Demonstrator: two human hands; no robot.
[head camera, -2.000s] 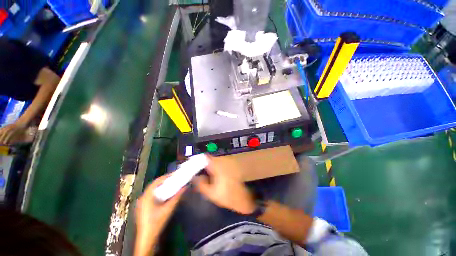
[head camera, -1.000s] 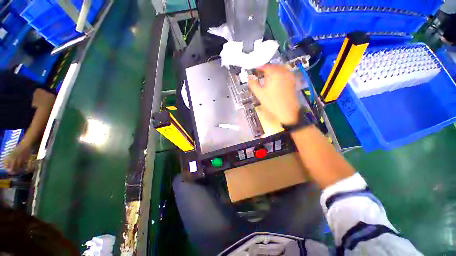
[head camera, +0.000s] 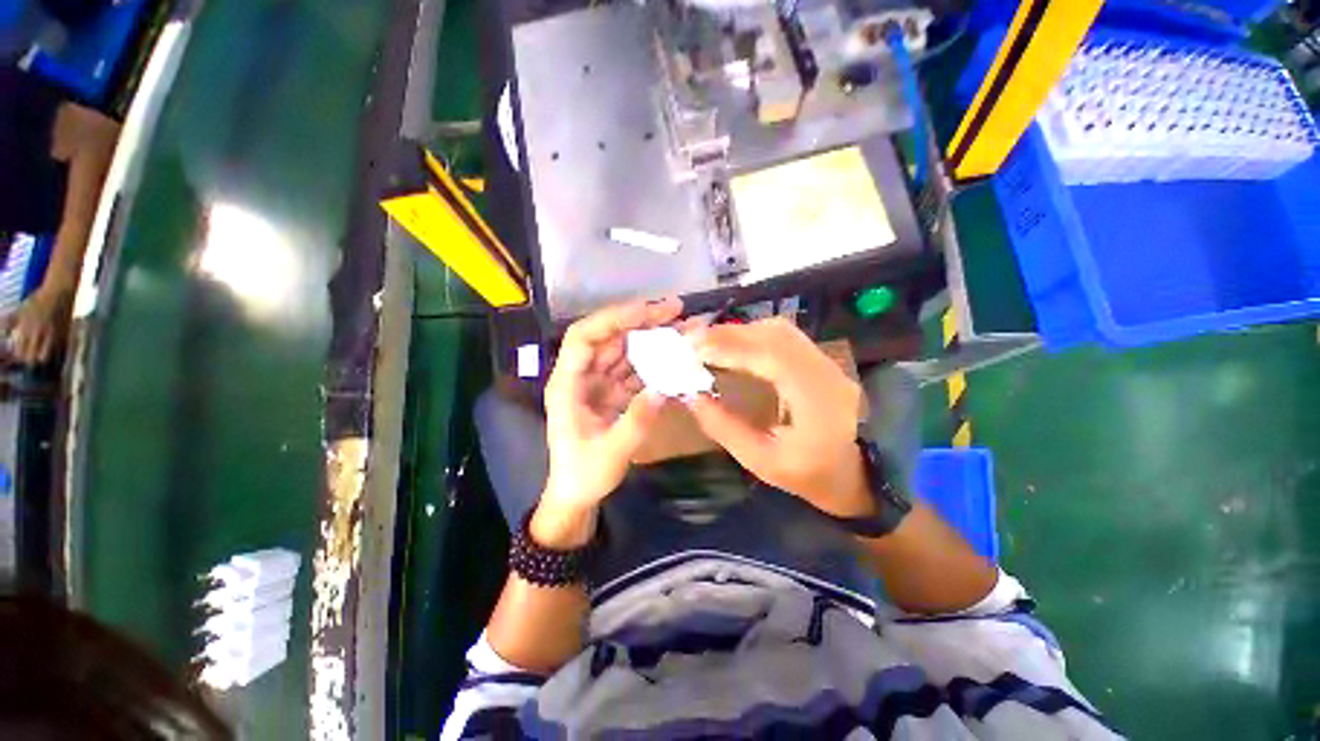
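Note:
A small white charger housing is held between my two hands, in front of the machine's front panel. My left hand grips its left side, with the fingers curled behind it. My right hand touches its right side with thumb and fingers. The fixture at the top of the view shows a small white piece among its metal parts. Both hands partly hide the front panel and the brown cardboard ledge.
The machine bed carries a thin white strip and a pale yellow pad. Yellow-black bars stand either side. A blue tote with white rows is at right. White housings lie on the green belt at left. Another person's arm shows far left.
My right hand has come back from the fixture to meet my left hand, now in view, at the housing. The view has tilted down. A row of white housings shows more fully on the belt.

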